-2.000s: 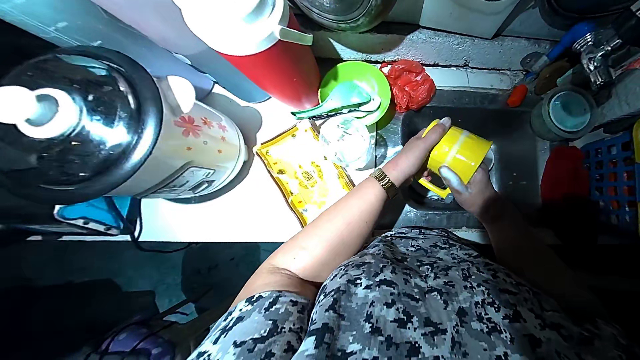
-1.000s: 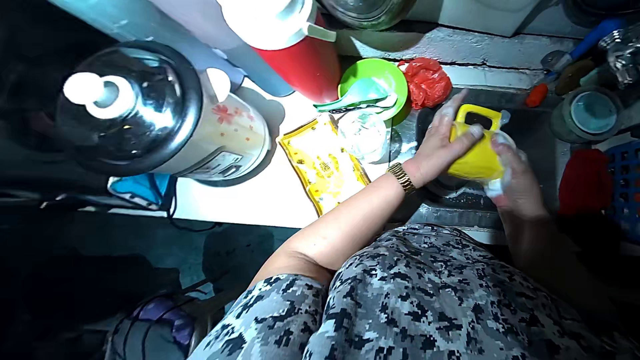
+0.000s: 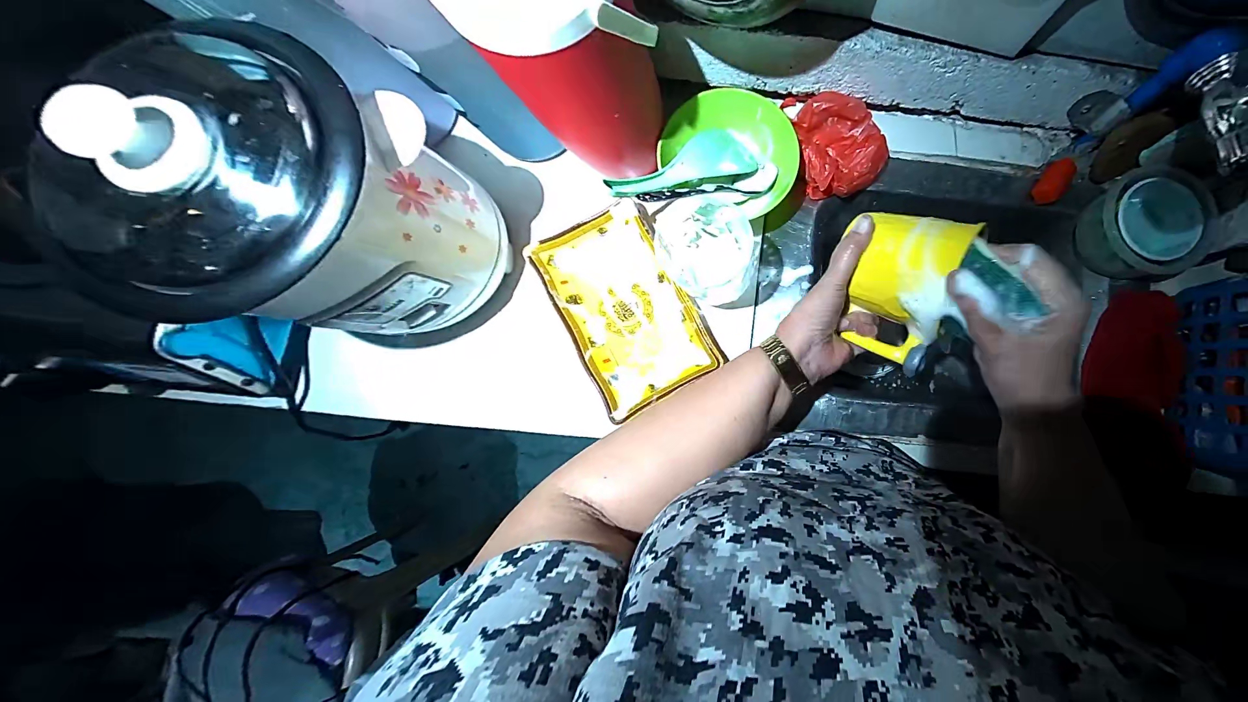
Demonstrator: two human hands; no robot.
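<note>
My left hand (image 3: 829,317), with a gold wristwatch at its wrist, grips a yellow mug (image 3: 912,263) by its base and side over the dark sink (image 3: 848,414). The mug lies sideways, its handle pointing down toward me and its mouth to the right. In my right hand (image 3: 1029,336) is a green scouring sponge (image 3: 1009,283) covered in white foam, pressed at the mug's rim. Foam also streaks the mug's side. Left of the sink, a green plate (image 3: 726,122) bears a teal spoon (image 3: 707,161), next to a clear glass (image 3: 712,253).
A yellow patterned tray (image 3: 629,312) lies on the white counter (image 3: 468,390). A large flowered thermal pot (image 3: 419,244) and a red jug (image 3: 585,107) stand farther left. A red plastic bag (image 3: 838,146) sits behind the sink. A glass jar (image 3: 1146,224) and blue basket (image 3: 1214,375) are right.
The mug has turned in my hands: its handle pointed up a second ago and now points down toward me. The green sponge now shows at its rim.
</note>
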